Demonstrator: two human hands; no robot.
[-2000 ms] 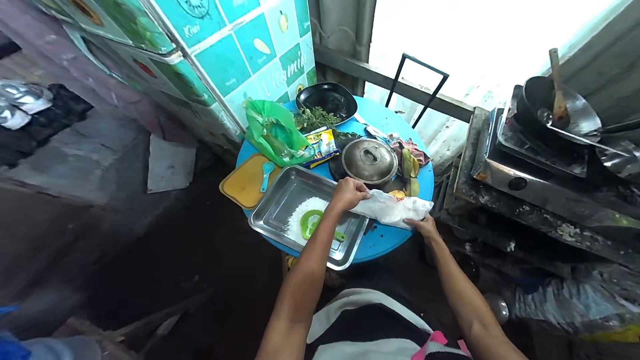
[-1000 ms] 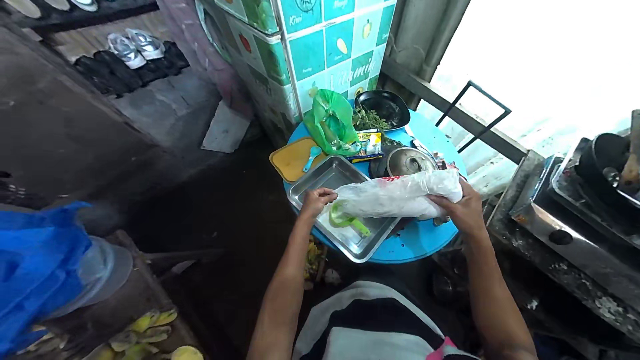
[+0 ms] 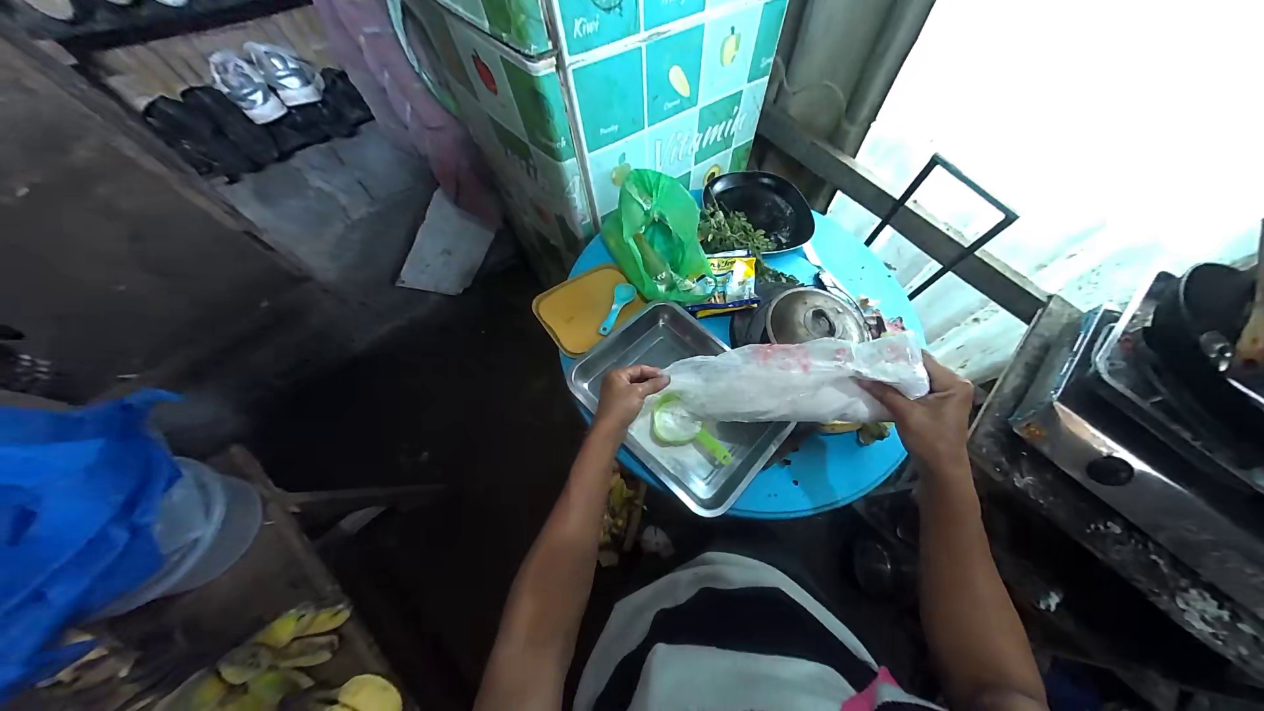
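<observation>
A white translucent plastic bag (image 3: 790, 380) with faint red print is stretched out over a metal tray (image 3: 726, 484). My left hand (image 3: 630, 390) pinches the bag's left end above the tray. At the other end, my right hand (image 3: 923, 405) grips the bag. A green scoop (image 3: 676, 423) lies in the tray on white powder or grains, partly behind the bag. Just beyond the bag is a lidded metal pot (image 3: 815, 314). Left of the pot are a green plastic bag (image 3: 657, 237), a printed packet (image 3: 733, 279) and a yellow board (image 3: 573, 308) with a light-blue spoon (image 3: 617, 308).
Everything stands on a round blue table (image 3: 839, 484). A black pan (image 3: 765, 209) and leafy greens (image 3: 733, 232) lie at its far side. To the right is a gas stove (image 3: 1116, 464) with a dark wok (image 3: 1200, 316). A blue plastic bag (image 3: 79, 523) and peels (image 3: 286, 652) are at left.
The white bag was bunched between my hands at the tray's right two seconds ago; it is now drawn out lengthwise across the tray. My left hand has moved left. The view has swung left.
</observation>
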